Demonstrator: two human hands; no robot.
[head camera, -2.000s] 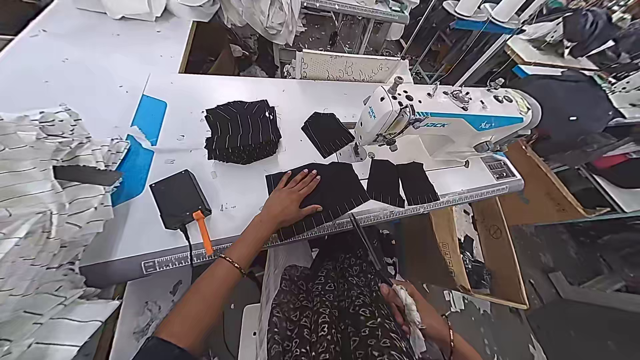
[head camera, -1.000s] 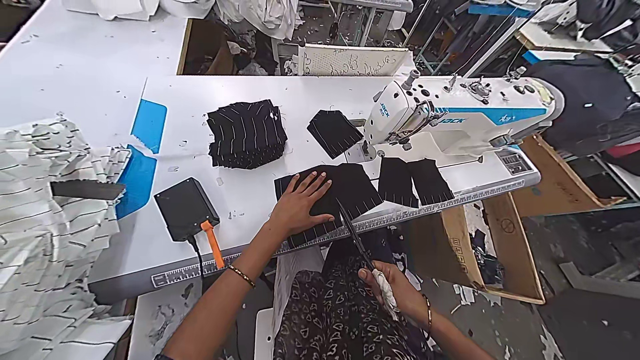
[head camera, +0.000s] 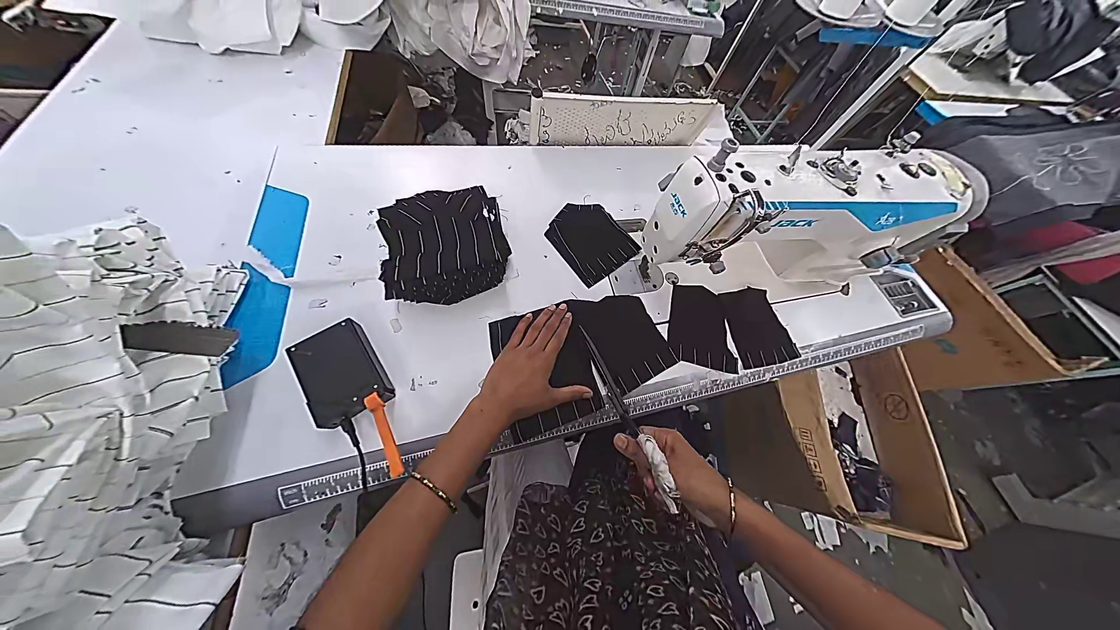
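Observation:
My left hand (head camera: 535, 372) lies with spread fingers on a black striped fabric piece (head camera: 569, 402) at the table's front edge. Scissors (head camera: 612, 385) with a cloth-wrapped handle are in my right hand (head camera: 674, 472), their blades at the gap between that piece and another black piece (head camera: 626, 337) to its right. Two small black pieces (head camera: 700, 328) lie farther right, side by side. Behind is a black piece (head camera: 593, 243) near the needle area of a white Jack sewing machine (head camera: 814, 206). A stack of black striped pieces (head camera: 444, 245) sits at the back left of my left hand.
A black box-like device (head camera: 339, 372) with a cable and an orange tool (head camera: 385, 436) lie at the left front. White striped fabric (head camera: 87, 420) is heaped at the far left. A cardboard box (head camera: 910, 437) holding scraps stands below the table's right side.
The scissors have moved along the black fabric, and a light gap now shows between the piece under my left hand and the one to its right. My left hand stays on the fabric.

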